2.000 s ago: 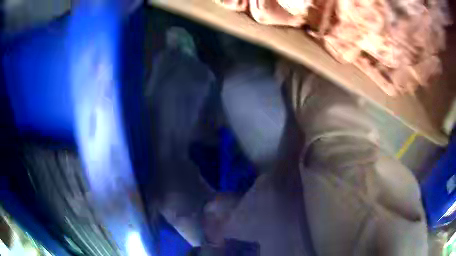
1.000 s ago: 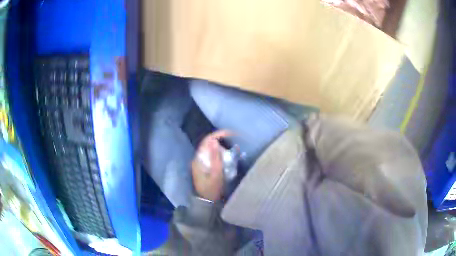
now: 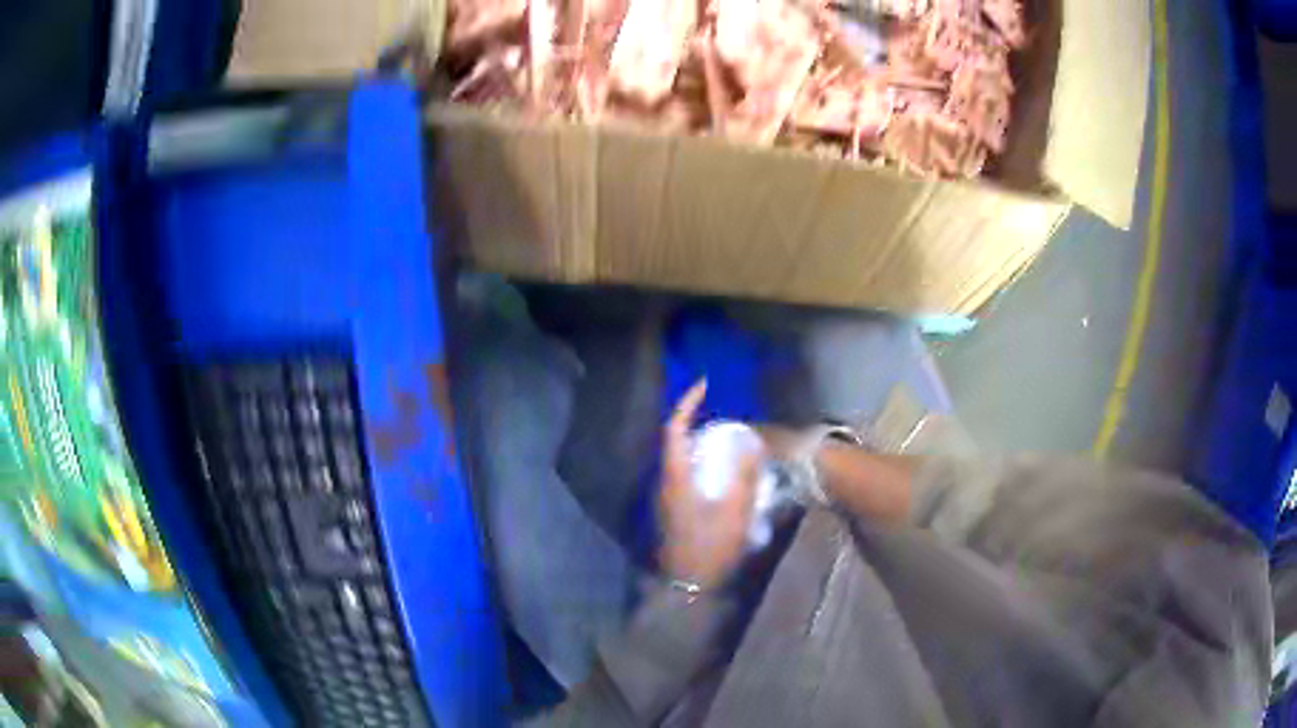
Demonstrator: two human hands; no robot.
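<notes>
My left hand (image 3: 697,519), with a thin bangle, is in front of my lap. It is closed around a bunched, shiny whitish clear bag (image 3: 728,458). My right hand (image 3: 790,448), with a pale strap at the wrist, reaches in from the right and meets the bag and my left hand. It is blurred and partly hidden, so its grip cannot be told. Salmon-pink parts (image 3: 768,71) lie heaped in an open cardboard carton (image 3: 654,206) beyond my knees.
A blue frame (image 3: 406,427) with worn spots and a black keyboard (image 3: 306,526) are at the left. A green printed sheet (image 3: 71,384) is at the far left edge. Blue crates (image 3: 1223,413) are at the far right. A yellow line (image 3: 1138,341) runs along the floor.
The view has shifted, so more of the carton and pink parts shows. My right hand has come into view and joined my left hand at the bag.
</notes>
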